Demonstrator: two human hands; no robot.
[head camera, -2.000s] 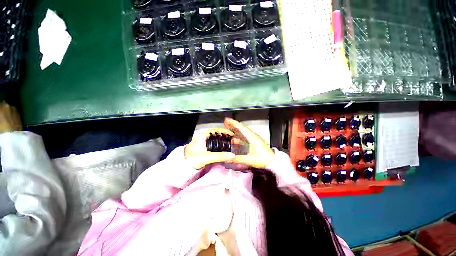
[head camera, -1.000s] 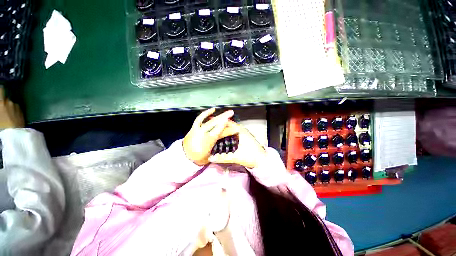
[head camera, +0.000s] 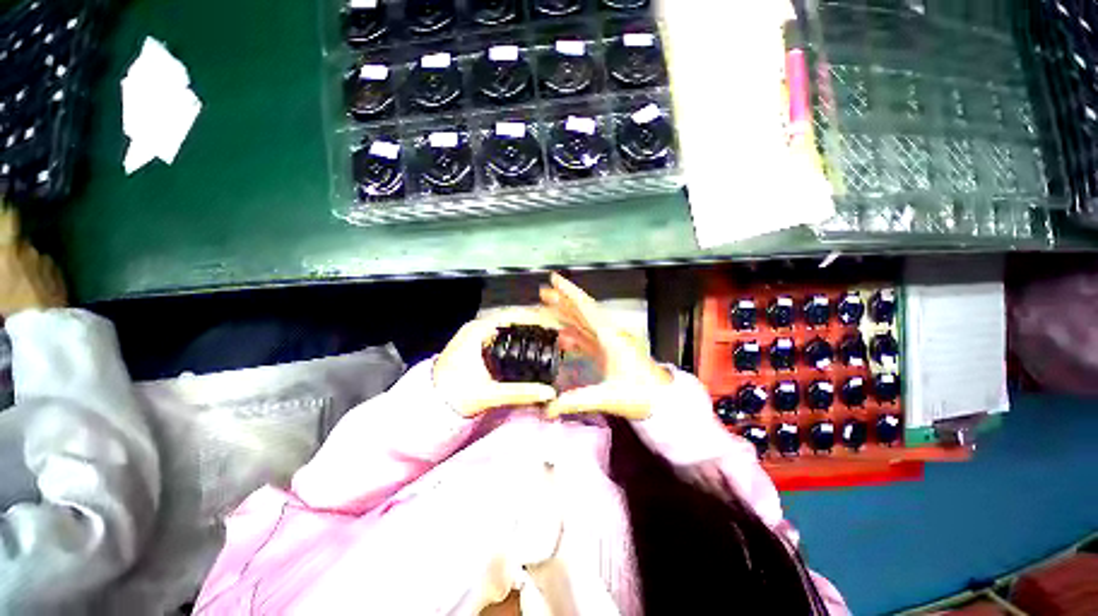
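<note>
A short ribbed row of small black round lens parts (head camera: 523, 354) is held in front of my chest, below the bench edge. My left hand (head camera: 464, 373) is closed around its left side, fingers above and thumb below. My right hand (head camera: 614, 367) is at its right with fingers and thumb apart; I cannot tell if it touches the row. The red parts tray (head camera: 809, 462) with rows of small black rounds is to the right, below the bench edge.
On the green bench (head camera: 241, 235) lie a full clear blister tray (head camera: 518, 202), a crumpled wipe (head camera: 159, 106), a dotted sheet (head camera: 741, 144) with a pink marker (head camera: 797, 90), and empty clear trays (head camera: 939, 157). A white paper (head camera: 954, 343) is beside the red tray. Another person's sleeve (head camera: 72, 421) is at the left.
My hands have opened from around the row, which now shows more fully and further left. My right hand's fingers have spread away from it. The view has shifted slightly.
</note>
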